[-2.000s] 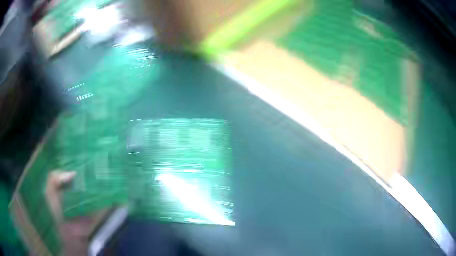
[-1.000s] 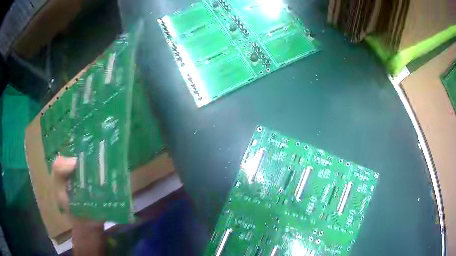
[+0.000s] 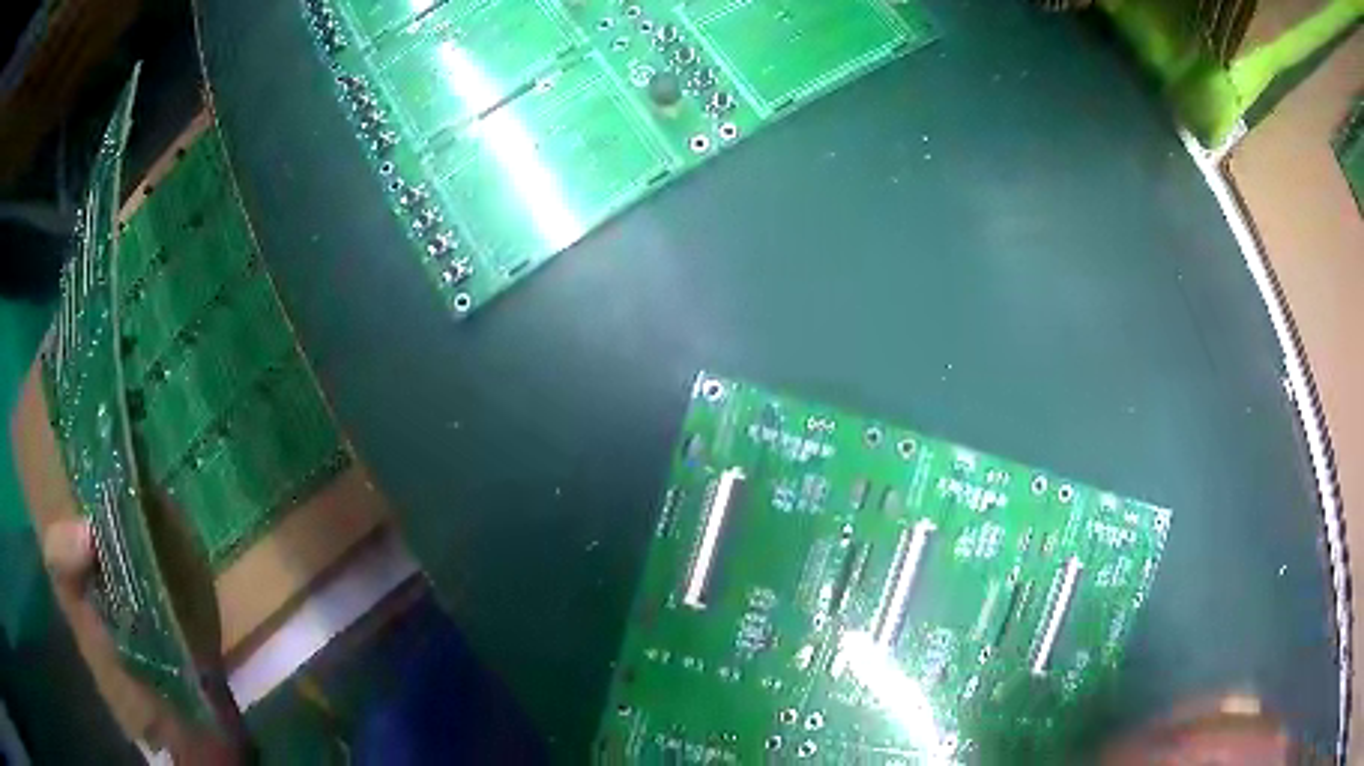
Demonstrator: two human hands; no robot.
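My left hand, at the lower left, holds a green PCB panel upright by its lower part. The panel is seen nearly edge-on and slightly bowed, with thin white connectors on its outer face. A second panel, face up with three long white connectors in its upper row, is at the bottom centre. Its lower part is cut off by the frame. My right hand shows only as blurred fingers at its lower right edge and appears to grip it.
Another panel lies on the dark green bench at the top, with strong glare. Panels lie on a tan cardboard sheet at the left. A lime-green strip and more tan cardboard are at the upper right.
The left panel has moved left and turned nearly edge-on. The bottom-centre panel looks larger, and fingers of my right hand have come into view beside it. The view has shifted.
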